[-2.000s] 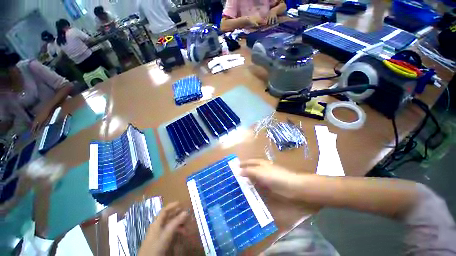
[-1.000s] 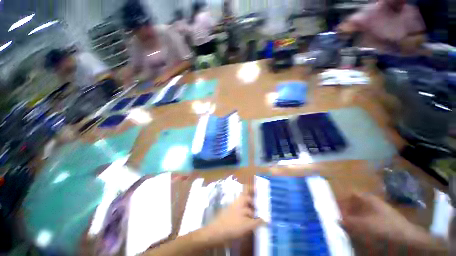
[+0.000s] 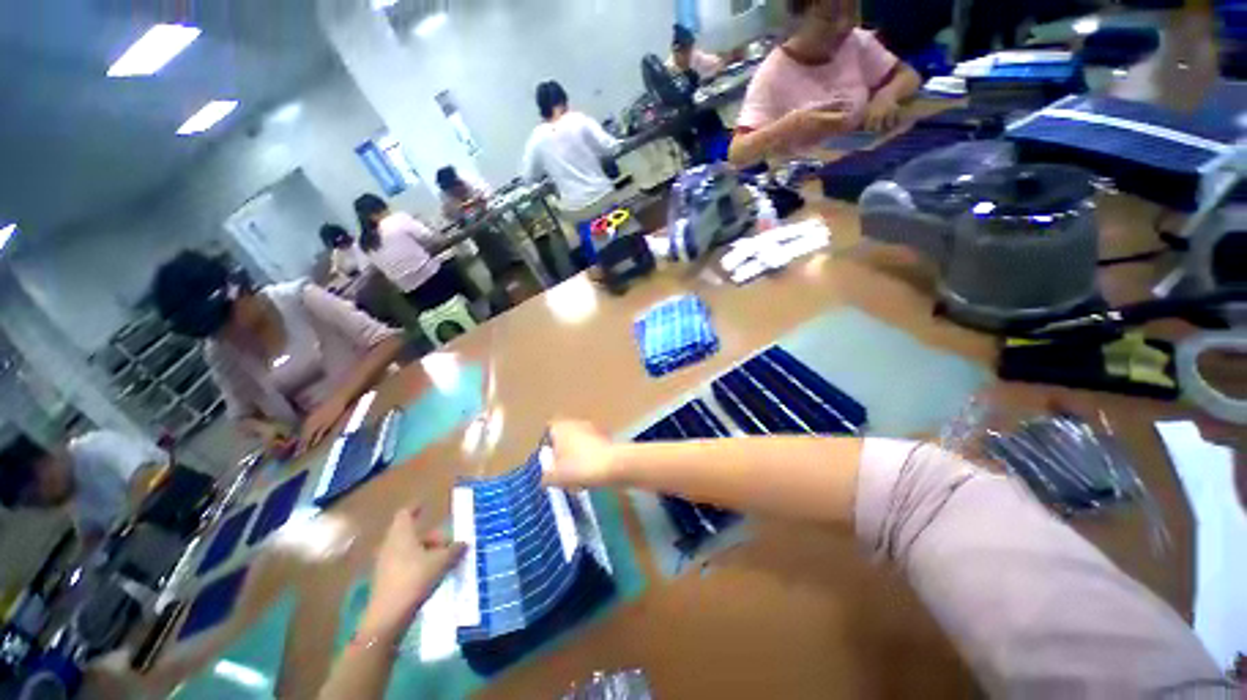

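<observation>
A blue cell panel with pale lines and white edge strips lies on the finished panel stack, whose dark layered edge shows below it on the green mat. My left hand grips the panel's left edge. My right hand reaches across and grips its upper right edge. My right forearm partly hides the nearer of two dark cell stacks.
A small blue cell stack lies farther back. At right are a loose ribbon pile, white strips, an iron stand and a grey machine. A seated person works at left; others sit farther back.
The panel and both hands have moved left from the table in front of me onto the finished stack. The view has turned left and up.
</observation>
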